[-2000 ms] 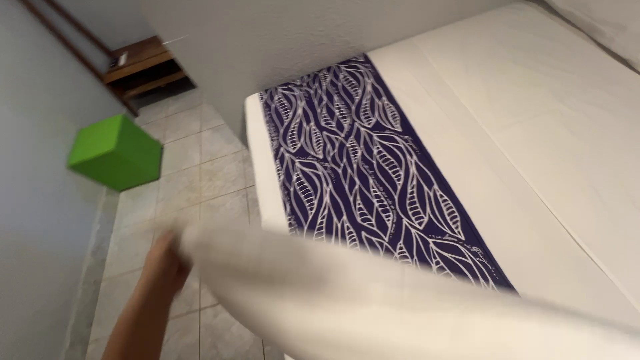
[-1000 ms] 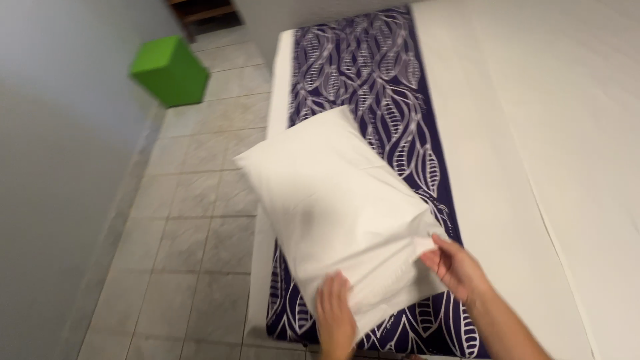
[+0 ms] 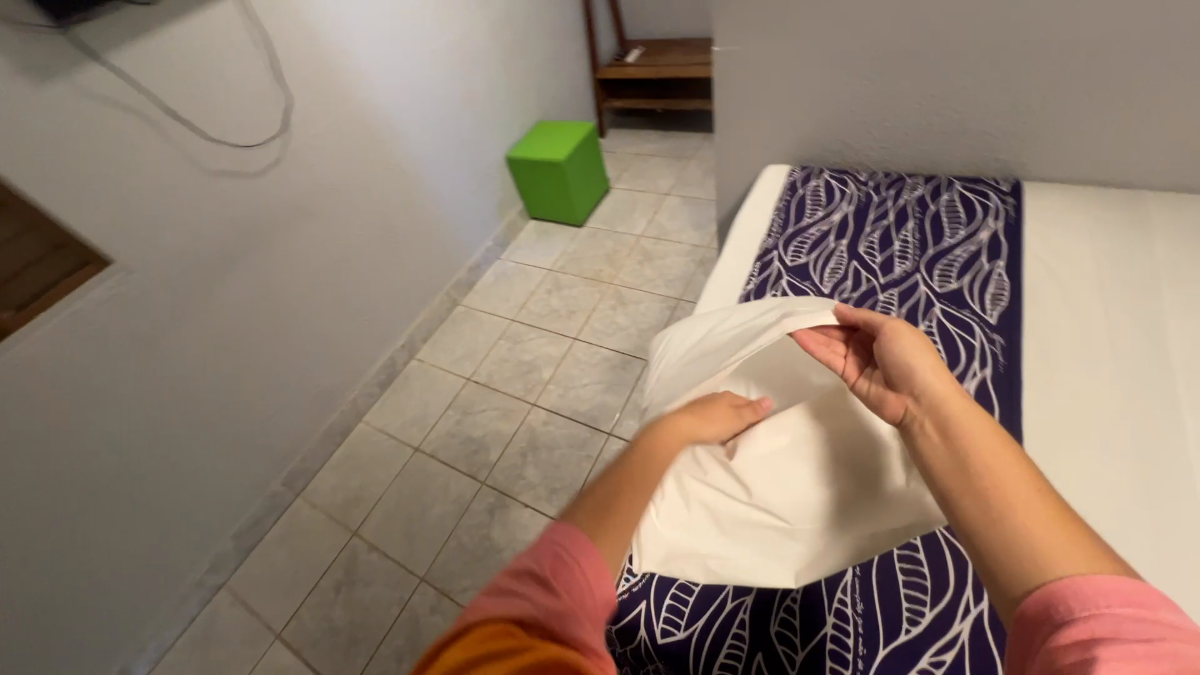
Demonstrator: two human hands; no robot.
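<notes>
A white pillow in a pillowcase (image 3: 797, 487) lies over the dark purple, leaf-patterned bed runner (image 3: 900, 234) along the bed's left side. My right hand (image 3: 872, 356) pinches the upper edge of the case's opening and lifts it. At the opening, my left hand (image 3: 720, 418) rests against the white cloth with its fingers partly hidden inside the folds; whether it grips the cloth is not clear. Beneath the runner is the white sheet of the bed (image 3: 1106, 375).
A green cube-shaped stool or box (image 3: 560, 173) stands on the tiled floor (image 3: 534, 366) by the left wall. Farther back is a wooden shelf (image 3: 666, 70). A grey wall (image 3: 956, 103) borders the bed's far end. A cable (image 3: 216, 141) hangs on the left wall.
My right hand has moved from the pillow's near right corner to the case's edge, which it now holds raised. The case's opening now shows. The view has shifted to the left.
</notes>
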